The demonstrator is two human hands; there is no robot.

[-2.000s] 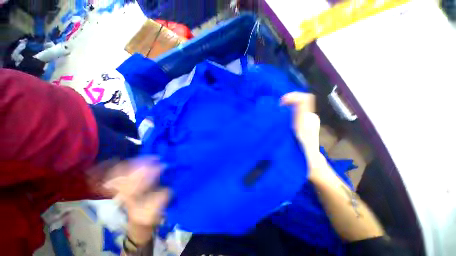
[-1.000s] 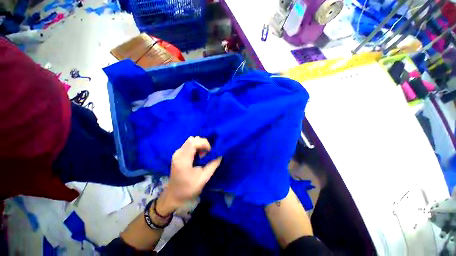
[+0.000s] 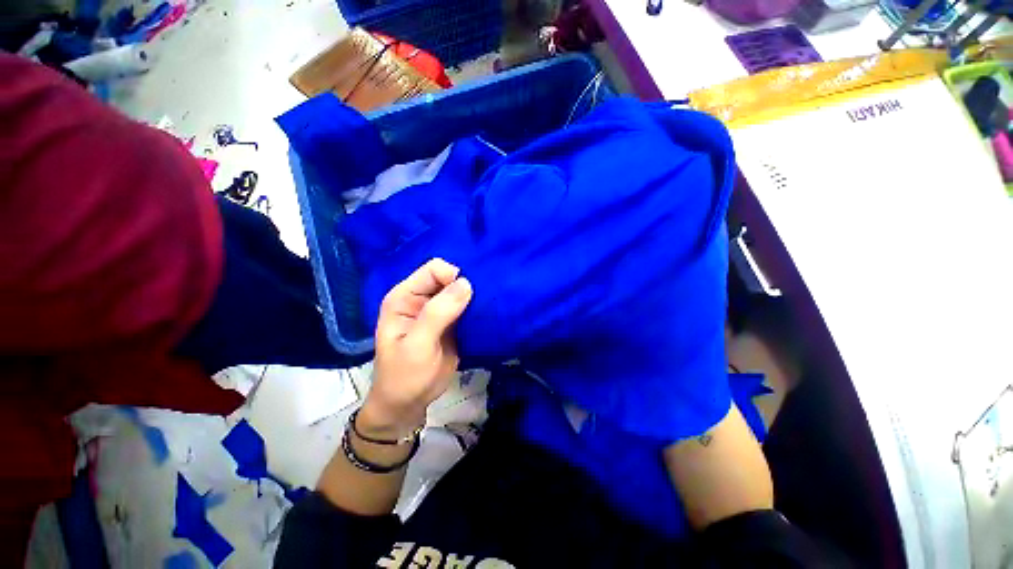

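Observation:
A bright blue garment piece (image 3: 600, 256) is spread between my hands, above and in front of the blue crate. My left hand (image 3: 418, 328) pinches its left edge between thumb and fingers. My right forearm goes under the cloth, and my right hand is hidden beneath it, so its grip cannot be seen. The blue plastic crate (image 3: 322, 261) stands on the floor with more blue cloth and a pale grey-blue patch (image 3: 398, 180) in it. More blue cloth lies by my lap.
The white sewing table (image 3: 855, 256) with a purple edge and yellow tape (image 3: 816, 89) is at the right. A person in a red top (image 3: 106, 222) is close at the left. Cardboard (image 3: 361, 72) and another blue crate (image 3: 439, 28) are behind. Blue scraps (image 3: 200, 522) litter the floor.
The cloth has been turned and lifted from low in front of me towards the upper right. My left hand has moved from its blurred lower-left place to the cloth's edge. My right hand has gone under it.

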